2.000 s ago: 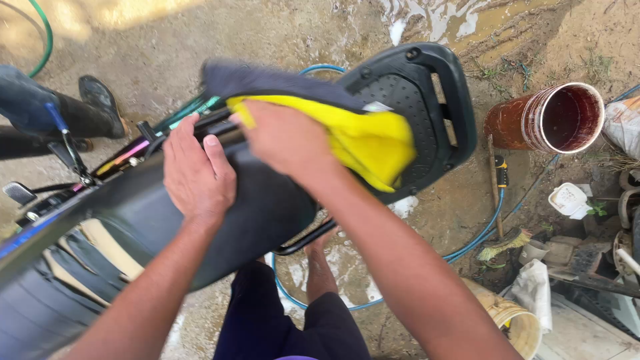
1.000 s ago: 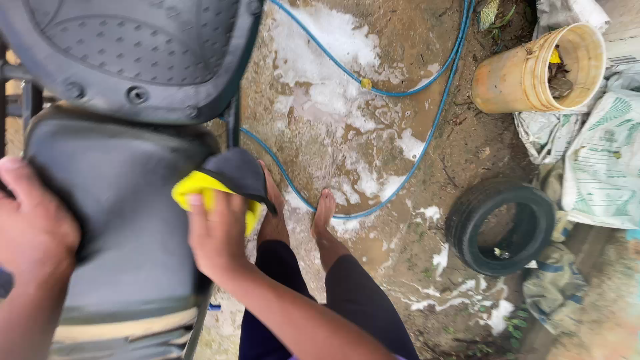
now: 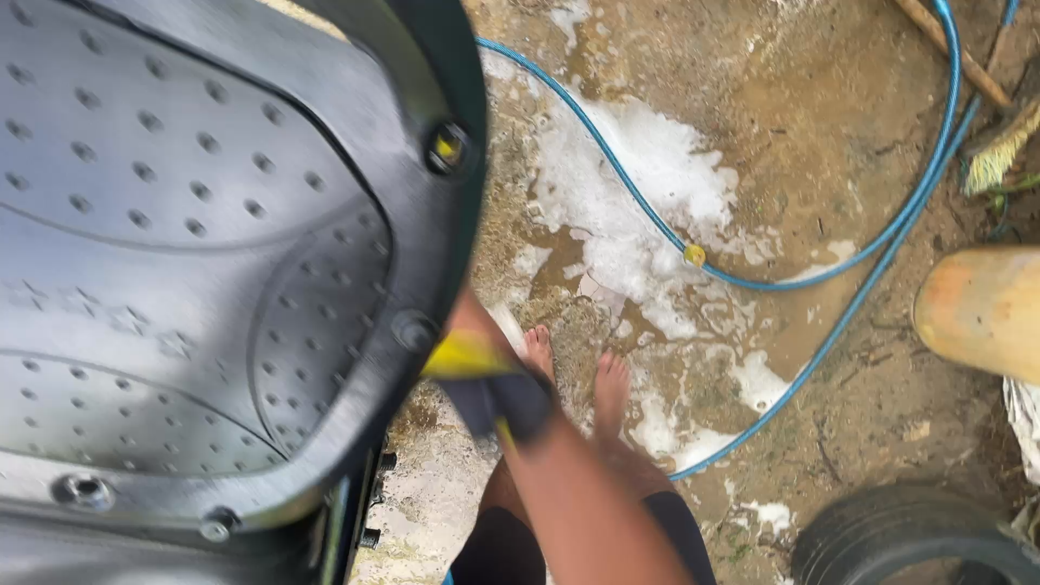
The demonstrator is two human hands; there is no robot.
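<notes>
A black plastic rear rack (image 3: 203,211) with dimples, star marks and bolts fills the left side of the view. My right hand (image 3: 479,321) is at the rack's right edge, blurred and partly hidden by it. It holds a yellow and dark grey cloth (image 3: 467,356), whose dark part hangs over my wrist. Something yellow shows through a bolt hole in the rack's rim. Below the rack, part of the black seat (image 3: 146,552) appears at the bottom left. My left hand is out of view.
A blue hose (image 3: 812,366) loops over wet ground with white foam (image 3: 642,203). My bare feet (image 3: 611,386) stand near it. At the right are a yellowish bucket (image 3: 983,313), a black tyre (image 3: 910,528), a wooden stick (image 3: 959,53) and a brush head (image 3: 1003,154).
My right hand has moved with the cloth from the seat's side to the rack's edge. My left hand, earlier on the seat, has left the view. The view has moved closer to the rack.
</notes>
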